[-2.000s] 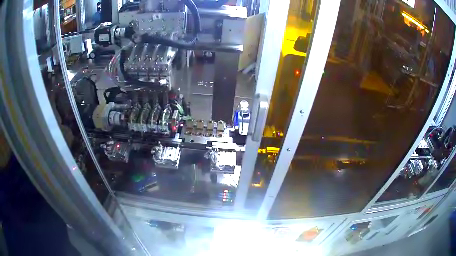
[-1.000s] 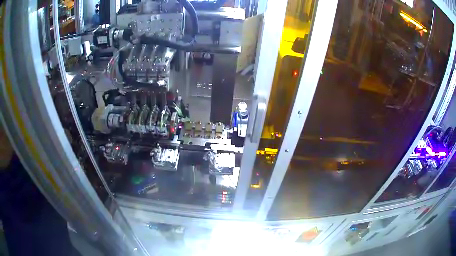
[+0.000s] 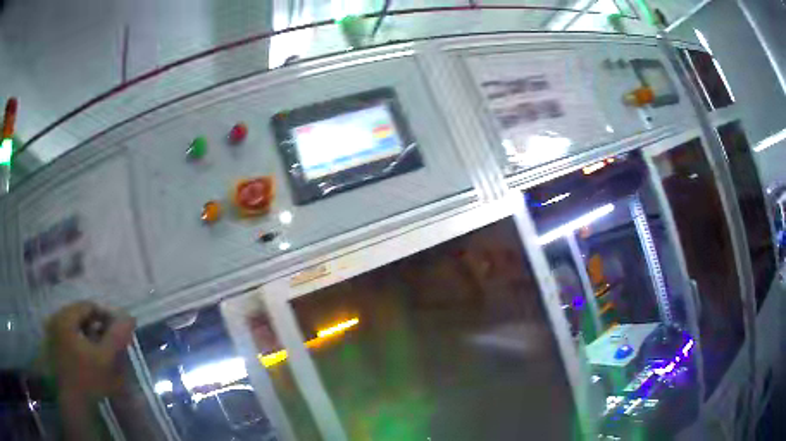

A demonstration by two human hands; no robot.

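The touchscreen (image 3: 349, 145), bright in a black frame, sits on the grey upper panel (image 3: 362, 215). Left of it are a green button (image 3: 197, 148), a red button (image 3: 238, 133), a red emergency stop (image 3: 253, 196) on an orange surround and a small orange button (image 3: 211, 211). A blurred hand, seemingly my left hand (image 3: 86, 362), is raised at the lower left, below the panel and apart from the buttons. A dark spot shows among its fingers; whether it holds anything cannot be told. My right hand is out of the picture.
Below the panel is an amber-brown tinted guard door (image 3: 431, 336) in an aluminium frame. To its right, an opening shows a lit machine interior with a white plate (image 3: 622, 342) and purple light. A second control screen (image 3: 657, 82) is at the upper right.
The view has swung up from the machine bed and conveyor to the upper control panel. A hand has come into view at the lower left.
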